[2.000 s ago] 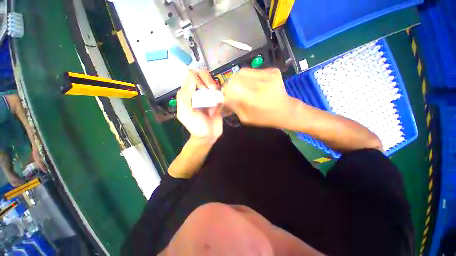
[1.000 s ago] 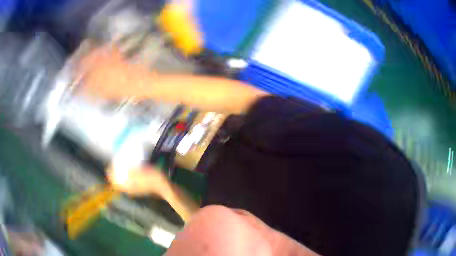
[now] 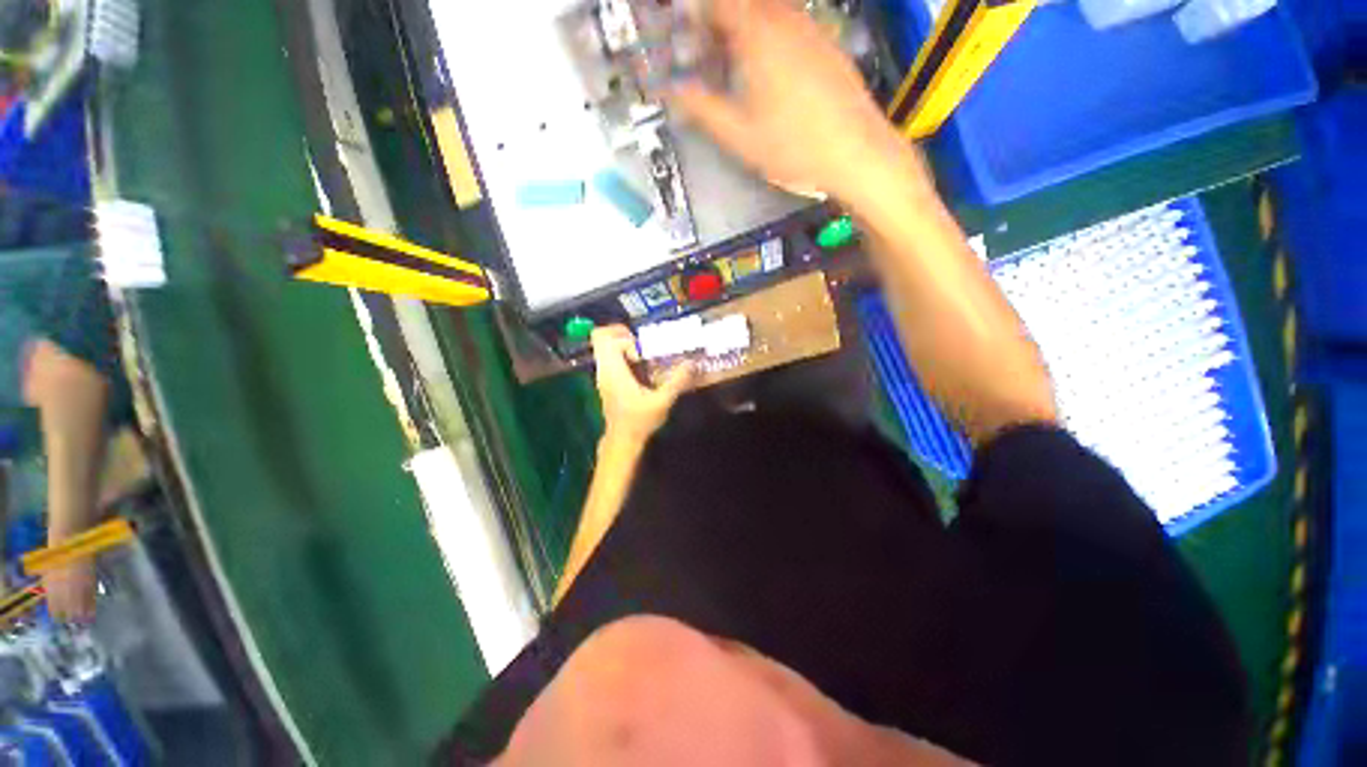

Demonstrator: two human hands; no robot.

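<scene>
A row of white plastic parts [image 3: 697, 336] lies on the brown board [image 3: 802, 322] in front of the black panel. My left hand [image 3: 637, 393] grips the row's left end between thumb and fingers. My right hand [image 3: 795, 113] reaches over the back of the silver plate [image 3: 562, 143], beside the metal fixture [image 3: 655, 158]. It is blurred and its fingertips meet the fixture area; whether it holds anything cannot be seen. Two light blue pads [image 3: 552, 193] lie on the plate.
Green buttons [image 3: 835, 232] and a red button [image 3: 702, 283] line the panel. Yellow-black bars [image 3: 397, 267] flank the machine. A blue bin of white parts [image 3: 1252, 405] and another blue bin [image 3: 1124, 105] stand right. The green conveyor [image 3: 225, 345] runs left. Another person's arm [image 3: 68, 450] shows far left.
The view swung away and back. My hands, together at a white part two seconds ago, are now apart: left at the row on the board, right over the fixture.
</scene>
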